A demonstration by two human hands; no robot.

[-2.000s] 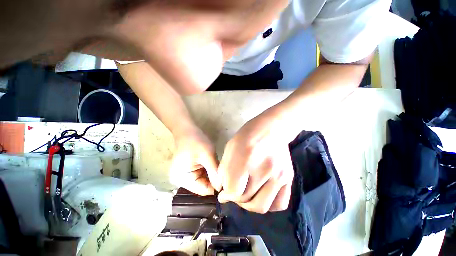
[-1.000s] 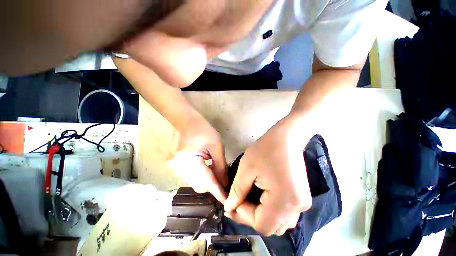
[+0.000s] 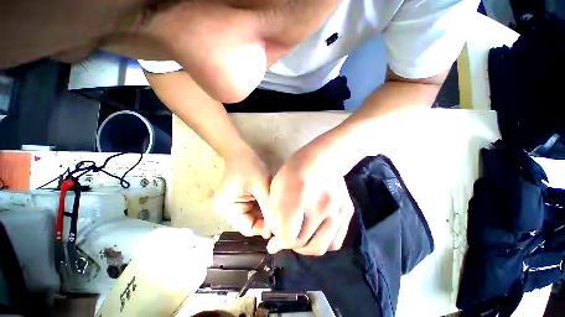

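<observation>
My arms reach in from the top of the picture. A black fabric bag panel lies beside the needle area at bottom centre, its rim raised and folded on the right. My left hand, the one on the picture's right, pinches the panel's edge, fingers curled over it. My right hand, on the picture's left, touches it and pinches the same edge with its fingertips. Glare washes out parts of both hands. The off-white sewing machine is at lower left. The needle point itself cannot be made out.
Dark ridged machine plates sit left of the fabric. Red-handled snips and a black cord lie on the machine side at left. Black bag pieces are piled at the right edge. The pale tabletop lies under my forearms.
My left hand has moved up and left from its lower, more closed pose. My right hand has shifted slightly up and left. More of the black panel shows below and right of my hands.
</observation>
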